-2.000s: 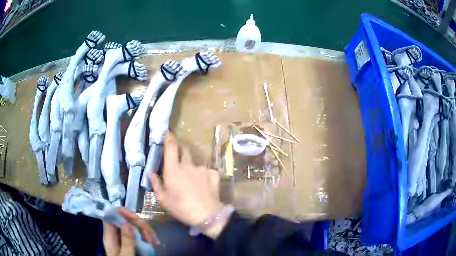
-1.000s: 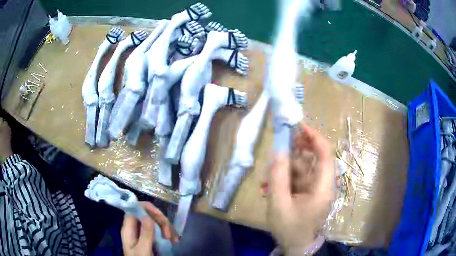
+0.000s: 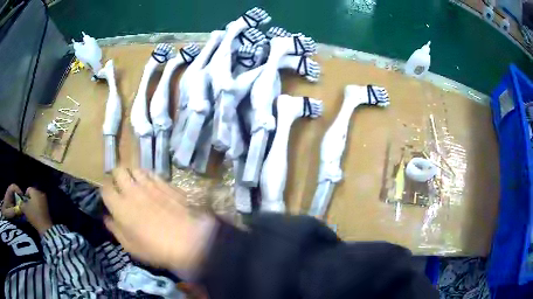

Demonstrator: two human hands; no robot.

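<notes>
Grey-white legs with black bands around the feet, such as this one [image 3: 274, 152], lie side by side on the brown table, toes at the far side. A separate leg [image 3: 113, 111] lies at the left, beside a white bottle. My right hand [image 3: 155, 222], slightly blurred, is stretched left over the near table edge, empty, its fingers just below that leg's shaft. Another leg [image 3: 146, 281] is at the bottom edge, foot showing. Only a sliver of my left hand [image 3: 191, 289] shows at its shaft; my right forearm hides the rest.
A white glue cup [image 3: 421, 169], yellow strip [image 3: 400, 182] and thin sticks are on the table's right. White bottles [image 3: 418, 60] [image 3: 89, 52] stand at the far edge. A blue crate [image 3: 514, 175] is at the right. Another person's hands [image 3: 29, 205] and striped sleeve are at lower left.
The view has turned left. My right hand has moved left and let go of the leg it carried; a leg now lies by the left bottle. The leg in my left hand is lower in view.
</notes>
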